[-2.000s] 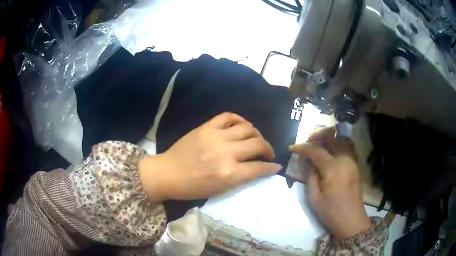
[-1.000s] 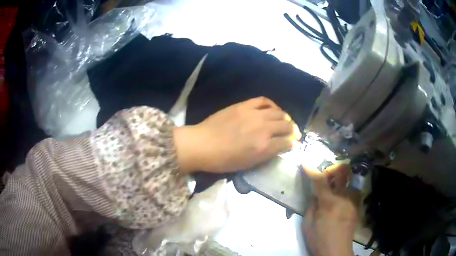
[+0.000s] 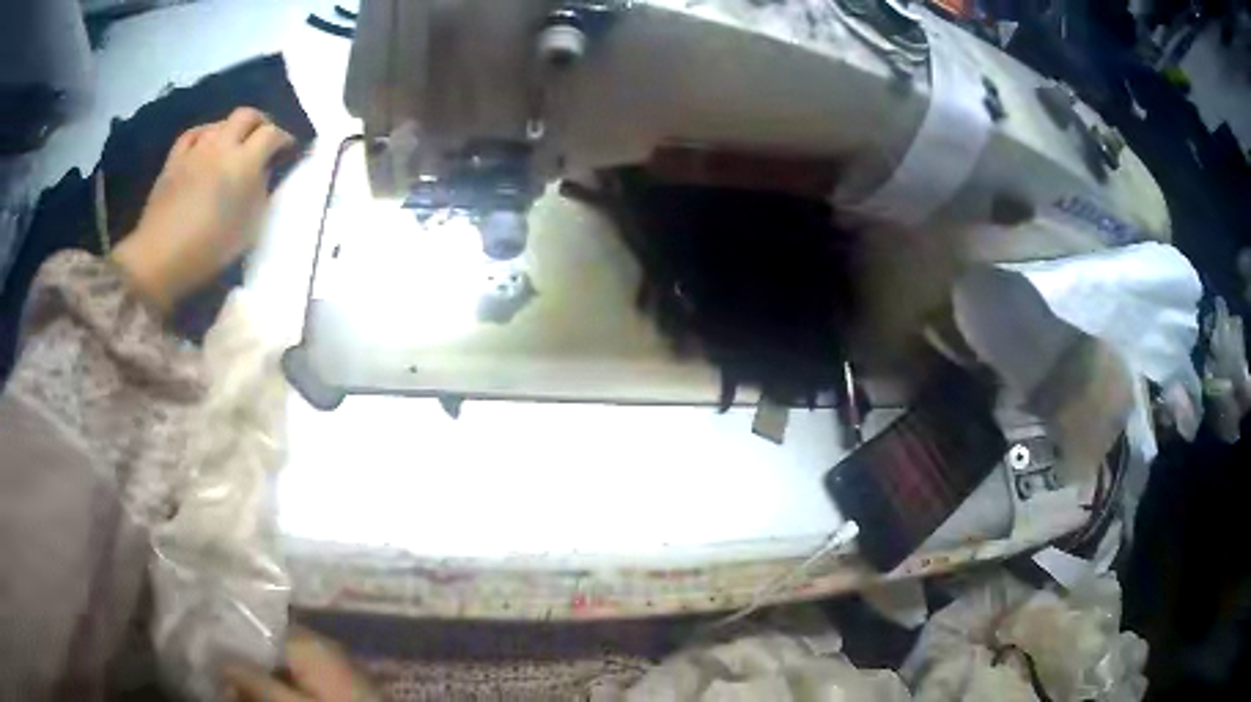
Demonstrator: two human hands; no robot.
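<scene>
The black fabric panels lie at the upper left, left of the machine, with a thin pale strip between them. My left hand lies on them with its fingers curled on the fabric near its right edge. My right hand is at the bottom left, blurred and partly cut off by the frame edge, beside crumpled cream or clear material. Its grip cannot be made out. The sewing machine's needle area is brightly lit, and no black panel is under it.
A black shaggy bundle sits under the machine arm. A smartphone with a white cable lies on the table's right. White cloth drapes at the machine's right end. Crumpled cream pieces lie below the table edge.
The view has swung right. My left hand and the black panels are now away from the needle. My right hand has left the needle area and is low at the left, by the cream material.
</scene>
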